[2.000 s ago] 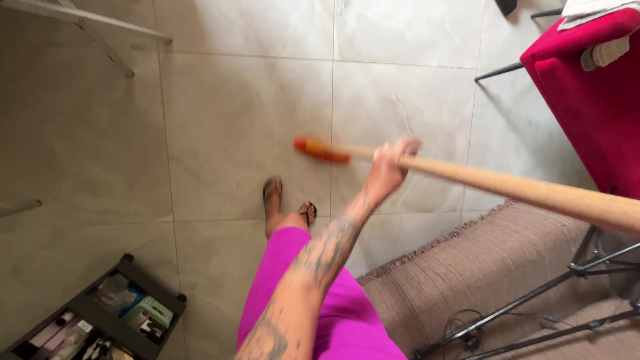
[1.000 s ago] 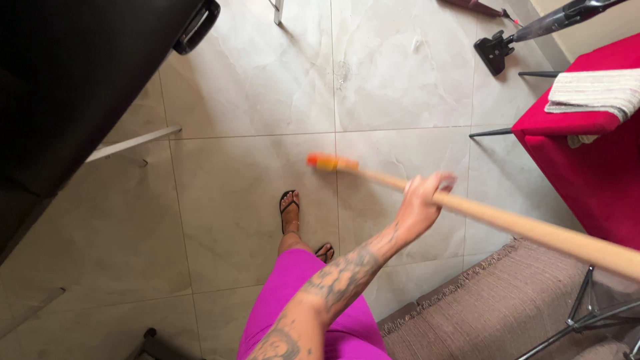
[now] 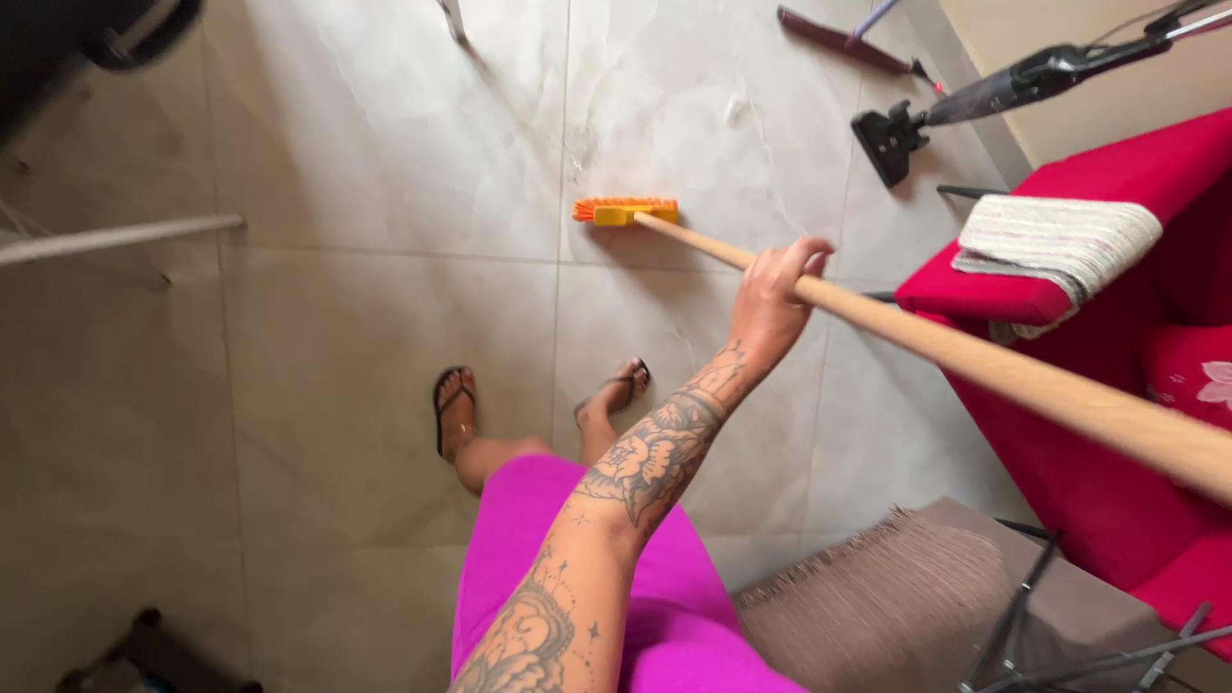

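My left hand [image 3: 778, 294] is closed around the pale wooden handle [image 3: 924, 342] of a broom. The handle slants from the broom head up past the right edge. Beyond my hand, the yellow and orange broom head [image 3: 630, 212] is at the tiled floor [image 3: 385, 337], with its orange bristles facing away from me. Whether the bristles touch the tiles, I cannot tell. My right hand is out of view, as is the upper end of the handle.
A red armchair [image 3: 991, 279] with a folded pale cloth [image 3: 1059, 241] stands at right. Behind it are a stick vacuum [image 3: 1001, 91] and a squeegee [image 3: 847, 40]. A brown fringed throw [image 3: 876, 597] and black metal legs [image 3: 1015, 606] are lower right. A pale leg [image 3: 125, 239] juts in at left.
The broom head has moved from nearer my feet to farther out on the floor, with my left hand still around the handle. My feet have shifted too. The view has moved.
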